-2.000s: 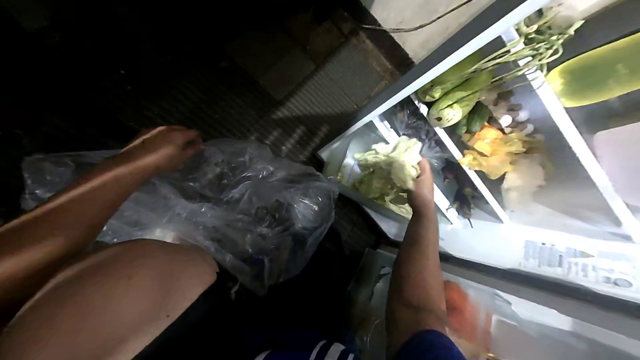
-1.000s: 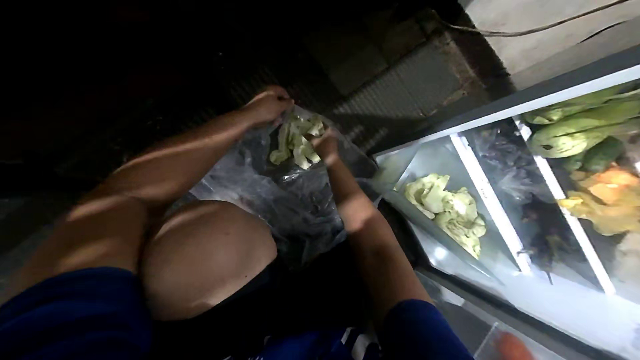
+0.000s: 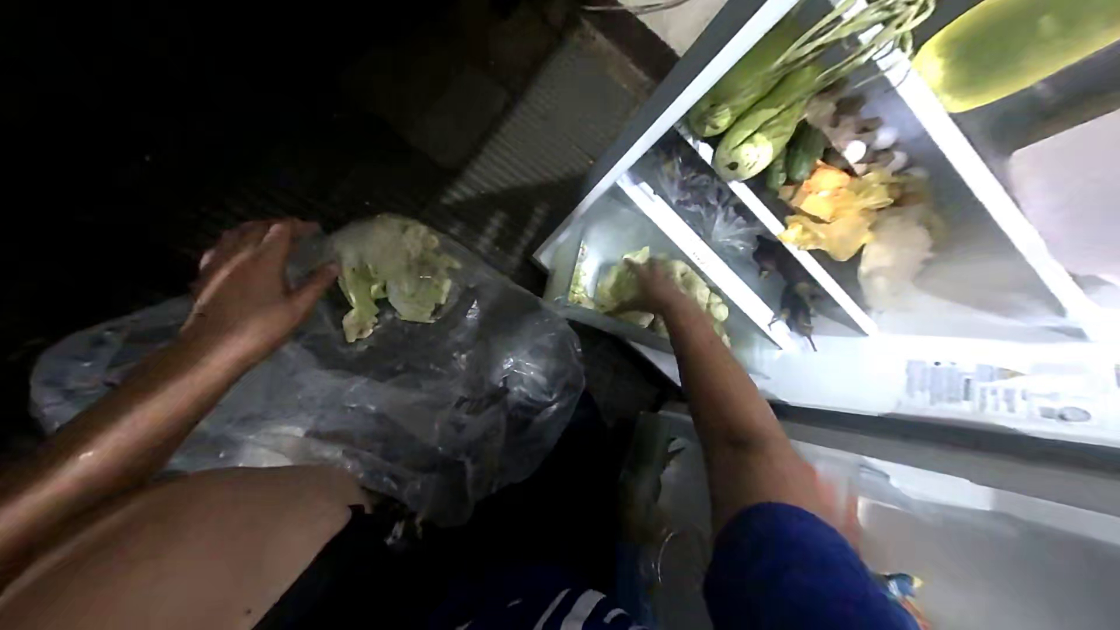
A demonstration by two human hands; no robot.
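Observation:
A large clear plastic bag (image 3: 385,385) lies across the left and middle of the head view, with pale green leaves (image 3: 394,271) at its mouth. My left hand (image 3: 258,280) is at the bag's upper edge, beside those leaves, and appears to hold the plastic. My right hand (image 3: 647,289) reaches into the lowest refrigerator drawer (image 3: 604,319) and touches more pale leafy vegetable (image 3: 700,293) there. Its fingertips are partly hidden among the leaves, so its grip is unclear.
The open refrigerator's shelves (image 3: 962,166) hold long green gourds (image 3: 761,140), an orange-yellow plastic bag (image 3: 836,210), dark eggplants (image 3: 796,306) and a large yellow-green melon or gourd (image 3: 1015,48). The refrigerator door (image 3: 962,516) stands open at lower right. Ridged floor (image 3: 542,114) shows beyond the bag.
A second ago my right hand was at the bag's mouth with leaves; now it is in the drawer. The leaves rest at the bag's mouth beside my left hand. The view has swung right.

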